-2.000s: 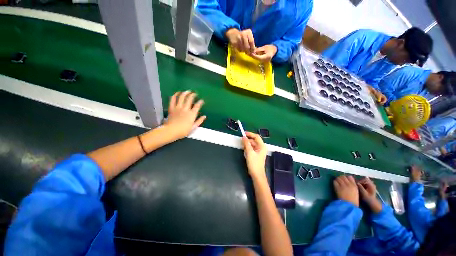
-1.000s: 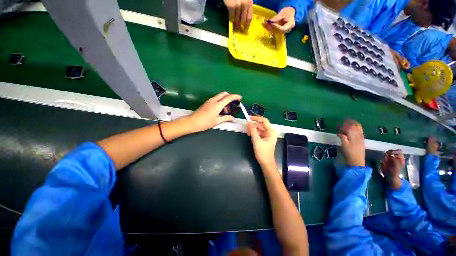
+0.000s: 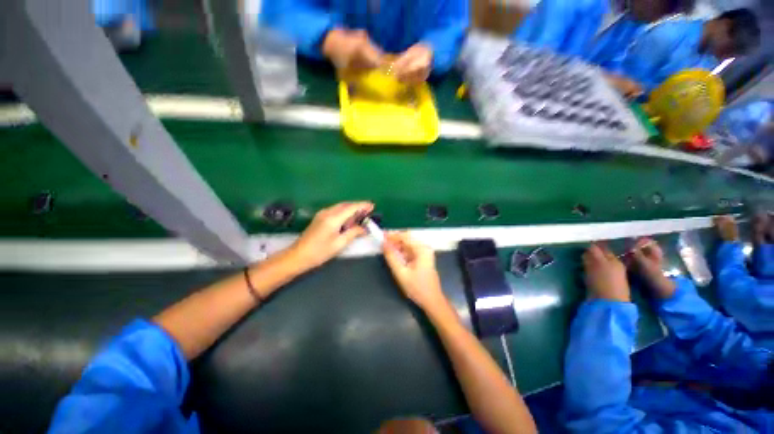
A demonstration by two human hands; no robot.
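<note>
My left hand [image 3: 329, 234] holds a small dark watch housing [image 3: 357, 222] above the white rail, mostly covered by the fingers. My right hand [image 3: 412, 264] holds a slim white stick [image 3: 373, 229], its tip at the housing. The exact contact is blurred. Both hands are bare and close together over the near edge of the green conveyor [image 3: 322, 178]. Other dark housings lie spaced on the belt, one [image 3: 278, 213] to the left of my hands and one [image 3: 436, 212] to the right.
A grey post [image 3: 127, 127] rises at left. A black glossy slab [image 3: 488, 288] lies right of my right hand, beside two housings [image 3: 530, 260]. A neighbouring worker's hands [image 3: 624, 264] are at right. Across the belt are a yellow tray [image 3: 389, 119], a blister tray [image 3: 556, 97] and a yellow fan [image 3: 689, 103].
My left hand was open and empty over the belt, then took hold of a housing. My right hand brought the white stick to it. The view has shifted and turned.
</note>
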